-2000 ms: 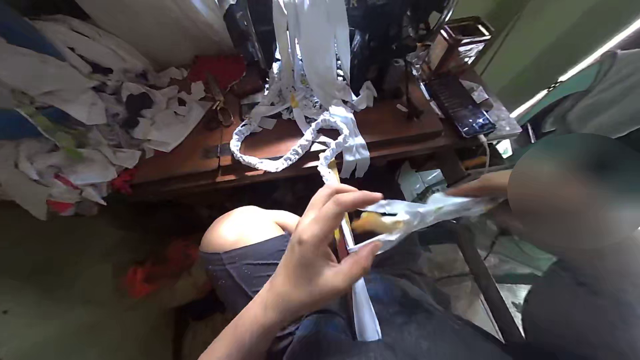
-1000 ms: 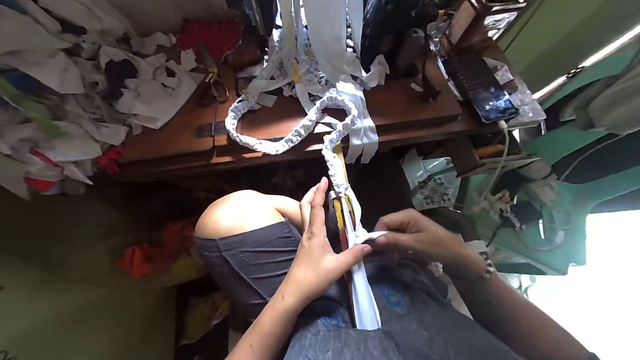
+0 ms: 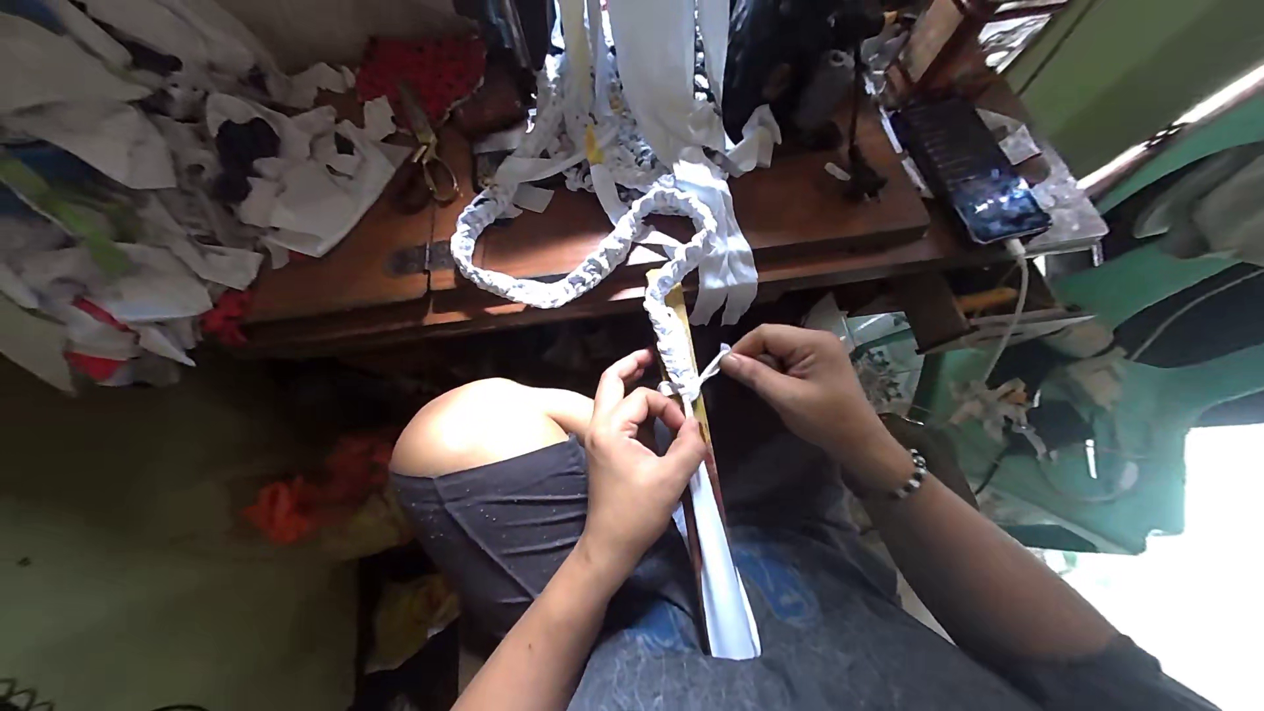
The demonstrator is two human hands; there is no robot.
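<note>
A braided white fabric cord (image 3: 538, 290) curves over the wooden table's edge and runs down along a narrow flat stick (image 3: 703, 420) between my hands. My left hand (image 3: 642, 459) pinches the work just below the braid's lower end, thumb and forefinger together. To the right, my right hand (image 3: 802, 385) grips a thin white strip end (image 3: 715, 363) pulled out sideways from the braid. A flat white fabric strip (image 3: 723, 583) lies lengthwise over my lap, below my left hand. More white fabric strips (image 3: 652, 59) hang at the top of the view.
Scissors (image 3: 431, 163) lie on the wooden table (image 3: 346, 281), next to a large heap of fabric scraps (image 3: 118, 197). At the right, a phone (image 3: 973, 173) with a white cable (image 3: 1017, 296) plugged in rests near the table's corner. A red cloth (image 3: 425, 74) is behind the scissors.
Two seconds ago my right hand was far right, stretching a white strip; it came in to the stick, and now pulls a thin end out to the right of the braid. My left hand stays by the stick.
</note>
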